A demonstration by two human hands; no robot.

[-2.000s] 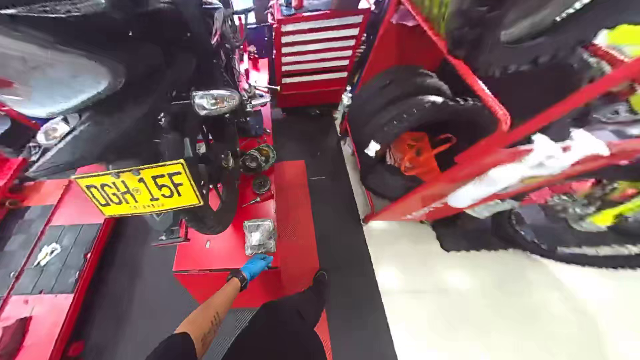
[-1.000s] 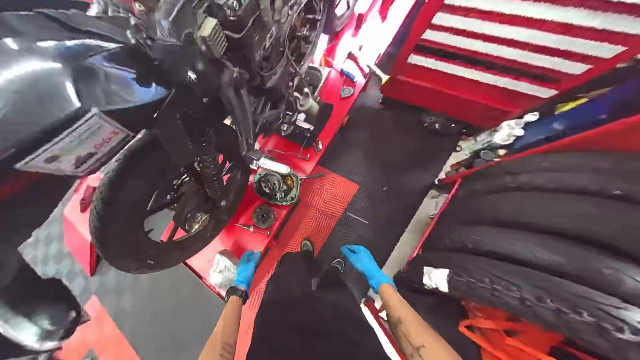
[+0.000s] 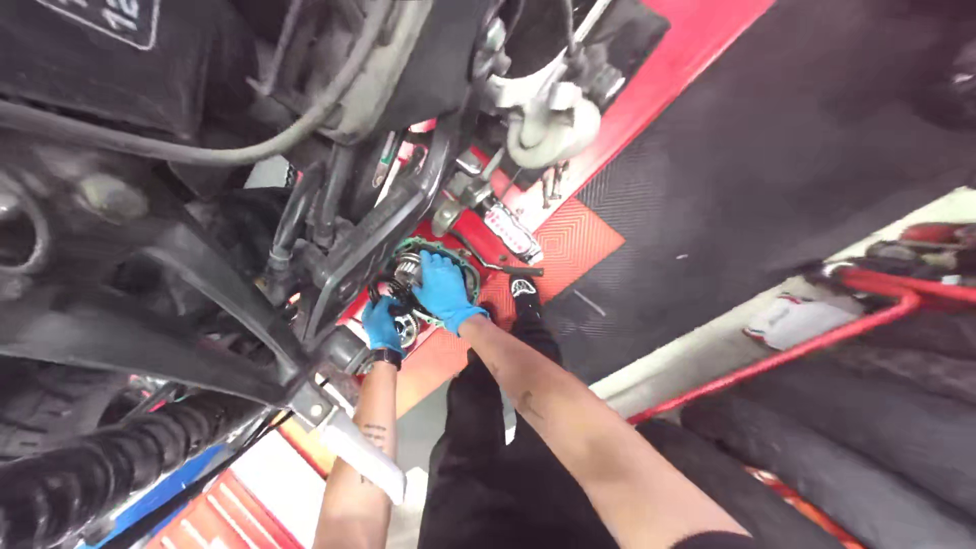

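Note:
Both hands wear blue gloves and reach below the motorcycle to an engine cover [image 3: 474, 279] with a green gasket edge, lying on the red lift platform. My right hand [image 3: 442, 288] rests over the cover's inside, beside a toothed metal part [image 3: 409, 267]; its fingertips are partly hidden. My left hand [image 3: 381, 323] is at dark parts on the cover's left side, near a round gear [image 3: 407, 329]; whether either hand grips anything cannot be made out. A tool with a dark handle [image 3: 522, 271] lies right of the cover, near a white-and-red container [image 3: 511, 235].
The motorcycle's frame and tubes [image 3: 381, 221] hang over the left and top. A red rack rail [image 3: 778, 358] with tyres [image 3: 862, 427] stands at the right. A black shoe [image 3: 523, 288] is near the platform. A red drawer cabinet [image 3: 229, 518] is at bottom left.
Both hands, apart a second ago, are now together at the engine cover. The right hand has moved left from beside the leg. The view has shifted strongly toward the motorcycle.

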